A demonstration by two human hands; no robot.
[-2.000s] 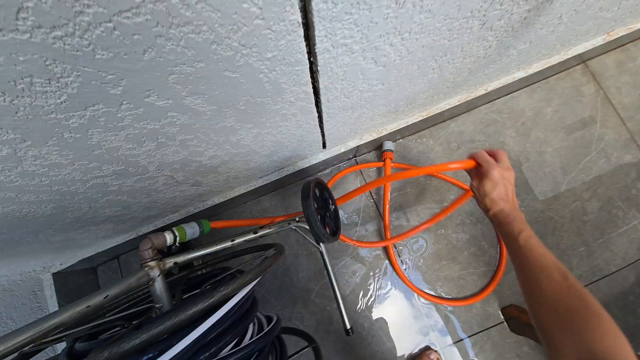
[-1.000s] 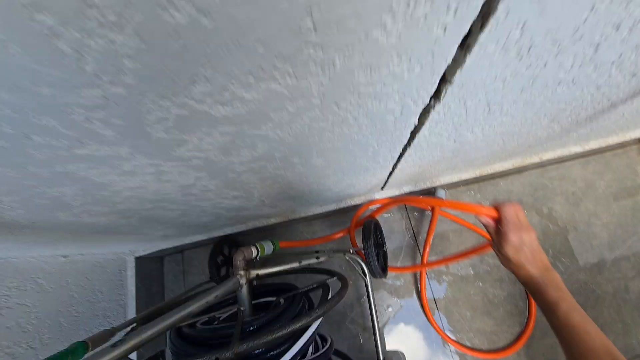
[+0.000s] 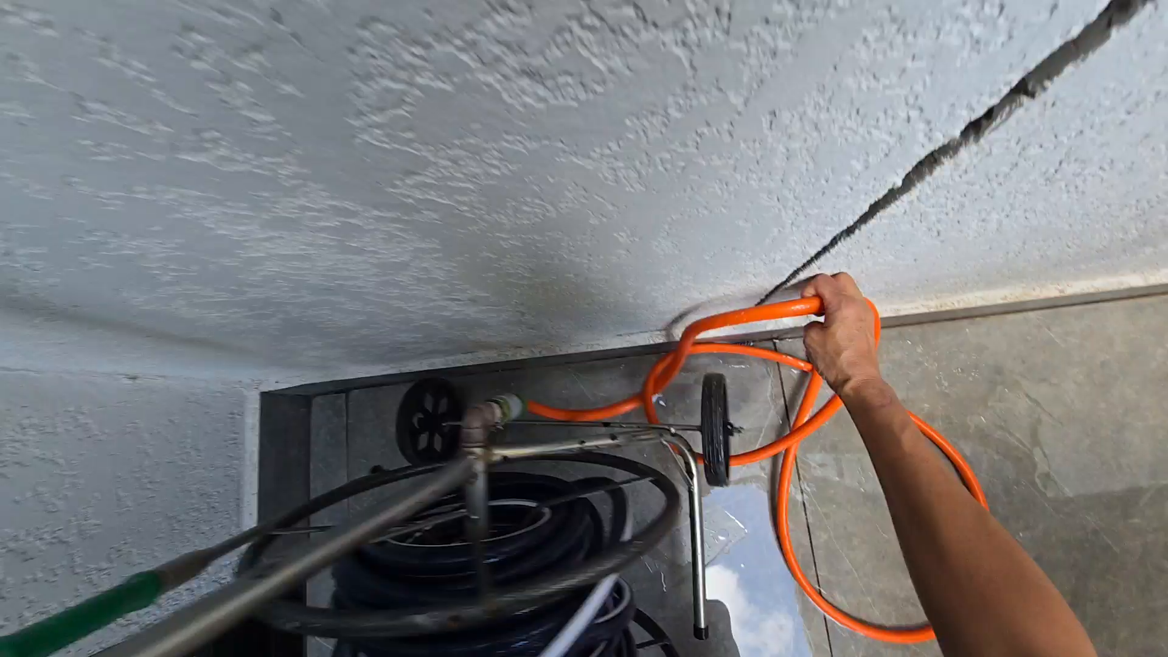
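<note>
My right hand (image 3: pixel 841 333) is closed around an orange hose (image 3: pixel 753 315) near the foot of the wall, at right of centre. The hose lies in loose loops about my wrist and on the floor. Its left end joins a pale green and white connector (image 3: pixel 505 408) on a metal elbow of the hose reel cart. The cart has a metal tube frame (image 3: pixel 584 444), two black wheels (image 3: pixel 716 429) and a dark hose (image 3: pixel 547 557) coiled on it. A green handle grip (image 3: pixel 87 613) shows at lower left. My left hand is not in view.
A rough textured wall (image 3: pixel 456 182) with a long dark crack (image 3: pixel 922 172) rises behind the cart and meets a second wall (image 3: pixel 109 484) at the left. A wet patch (image 3: pixel 753 557) shines on the grey tiled floor (image 3: pixel 1068 438) beside the cart's leg.
My right hand, still on the orange hose, has moved left toward the cart and the wall's foot. The hose loops have shifted with it. The view has swung left.
</note>
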